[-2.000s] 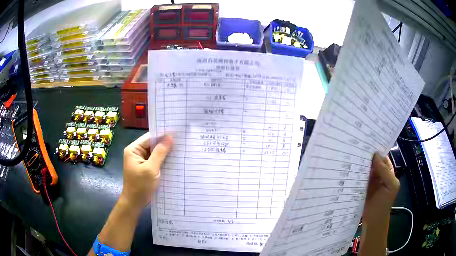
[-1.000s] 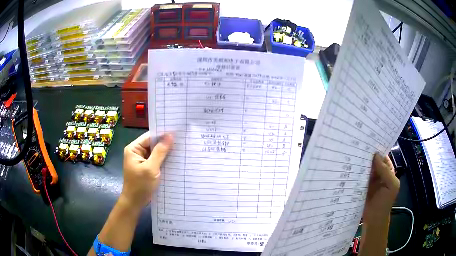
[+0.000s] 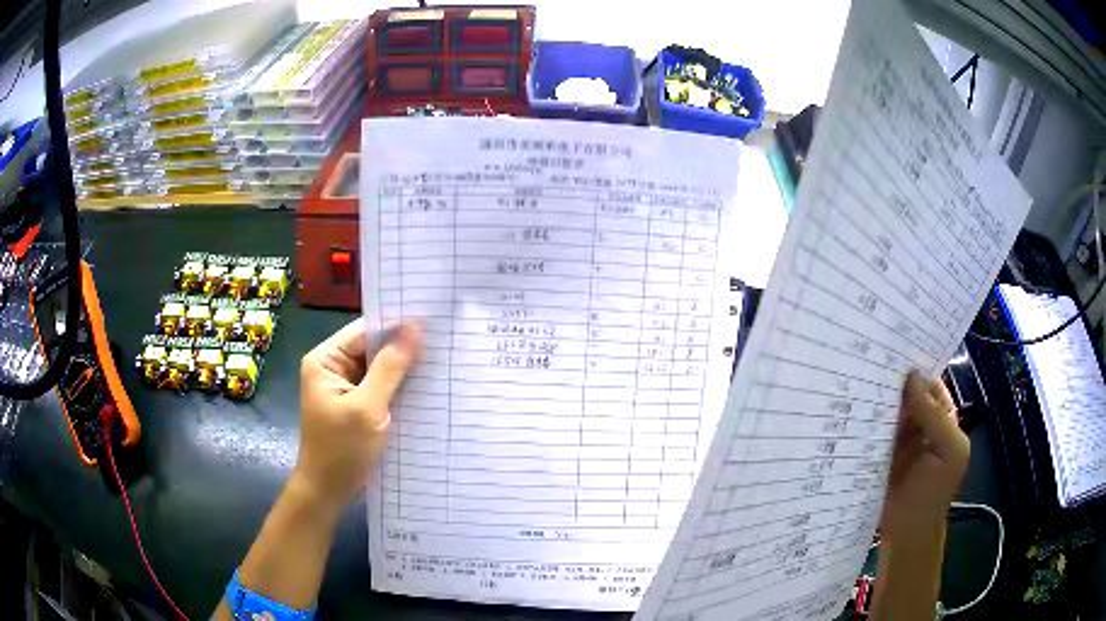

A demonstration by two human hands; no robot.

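Note:
A printed record sheet [image 3: 522, 449] with a ruled table and small writing stands upright, facing me, in the middle. My left hand [image 3: 352, 394] holds it by its left edge, thumb on the front. My right hand [image 3: 928, 443] holds a second printed sheet [image 3: 837, 352] by its right edge. That sheet is tilted and overlaps the first sheet's right side. The right hand's fingers are partly hidden at the paper's edge. A blue band is on my left wrist.
Rows of small boards [image 3: 216, 322] and an orange multimeter [image 3: 91, 376] with a red lead lie at left. Behind are stacked clear trays [image 3: 182, 134], a dark red test box [image 3: 328, 249] and blue bins [image 3: 582, 79]. A white cable [image 3: 998, 546] and a tray of papers [image 3: 1055, 388] are at right.

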